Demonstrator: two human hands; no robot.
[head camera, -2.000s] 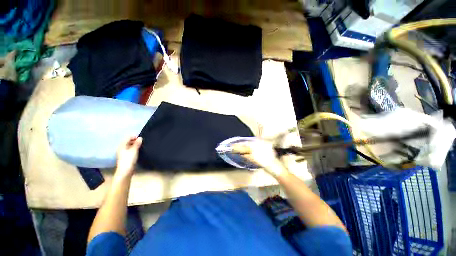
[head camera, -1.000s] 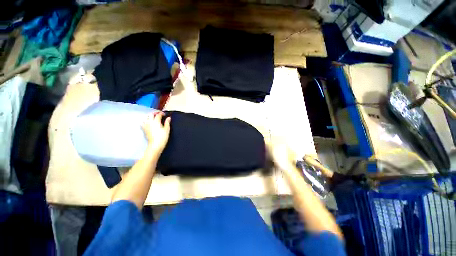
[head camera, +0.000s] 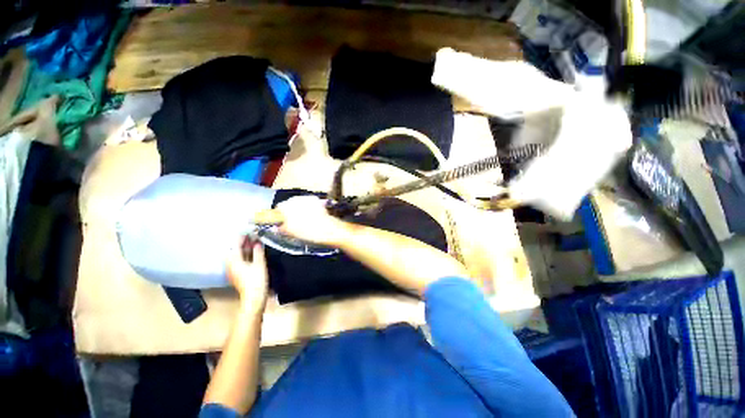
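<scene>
The black garment piece (head camera: 390, 227) lies over the right part of the pale blue-grey sleeve board (head camera: 184, 229). The board's left end is bare. My right hand (head camera: 306, 220) is shut on the steam iron (head camera: 287, 243), which rests on the left part of the black piece. My left hand (head camera: 249, 265) is just left of the iron, at the left edge of the cloth. Its fingertips are small and partly hidden, so I cannot tell whether they pinch the cloth. The iron's handle is hidden by my right hand.
A looser black pile (head camera: 214, 114) lies upper left over blue and red items. A square black stack (head camera: 380, 102) is upper centre. The yellow hose (head camera: 392, 135) arches right from the iron. A blurred white cloth (head camera: 572, 151) hangs upper right. A phone-like dark slab (head camera: 186, 303) and blue crate (head camera: 662, 343) also show.
My right hand has come from the right of the board with the iron, now on the cloth's left part. My left hand has moved slightly lower. The hose and white cloth have swung over the table.
</scene>
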